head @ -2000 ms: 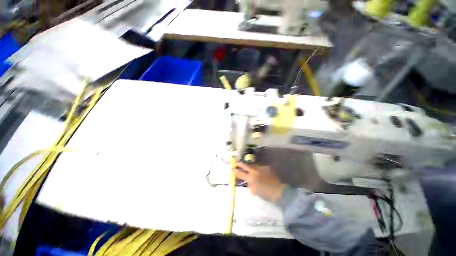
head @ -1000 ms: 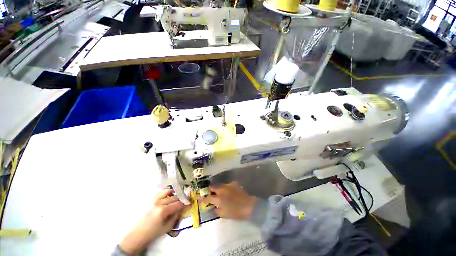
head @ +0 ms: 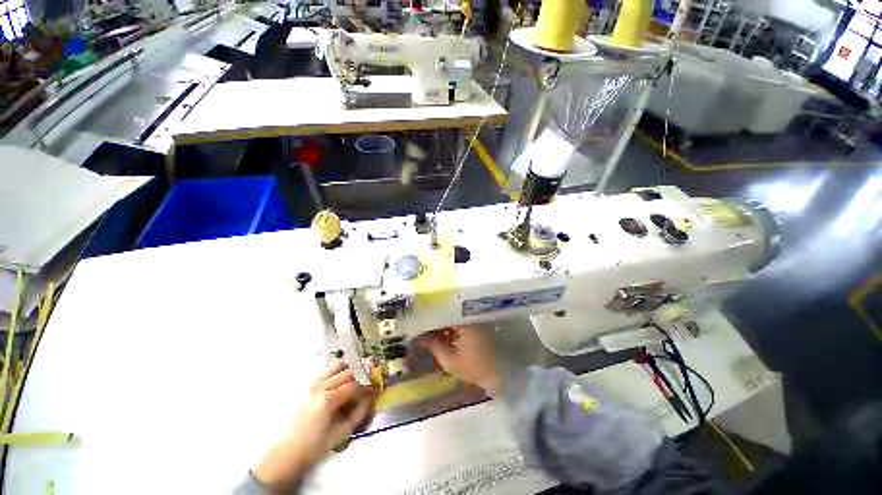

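The white sewing machine head [head: 513, 280] stands in front of me. A yellow webbing strip [head: 377, 375] shows at the presser foot [head: 395, 367], beside my left fingertips. My left hand [head: 324, 416] lies on the bed left of the needle area, its fingers curled at the strip; the fingers partly hide what they touch. My right hand [head: 462, 356] is under the machine arm, right of the presser foot, fingers bent; its fingertips are partly hidden and I cannot tell if they hold anything. Yellow tape [head: 421, 390] lies on the metal bed.
Snips [head: 665, 387] and black cable lie right on the table. A blue bin [head: 208, 208] stands beyond the table. White sheets [head: 58, 203] and yellow strips [head: 21, 338] are at the left. Yellow thread cones [head: 558, 24] stand behind the machine. Another sewing machine [head: 401, 60] is further back.
Since two seconds ago, my left hand has come in at the needle area. In the last second, my right hand has moved right and up from the presser foot, and the strip no longer hangs toward me.
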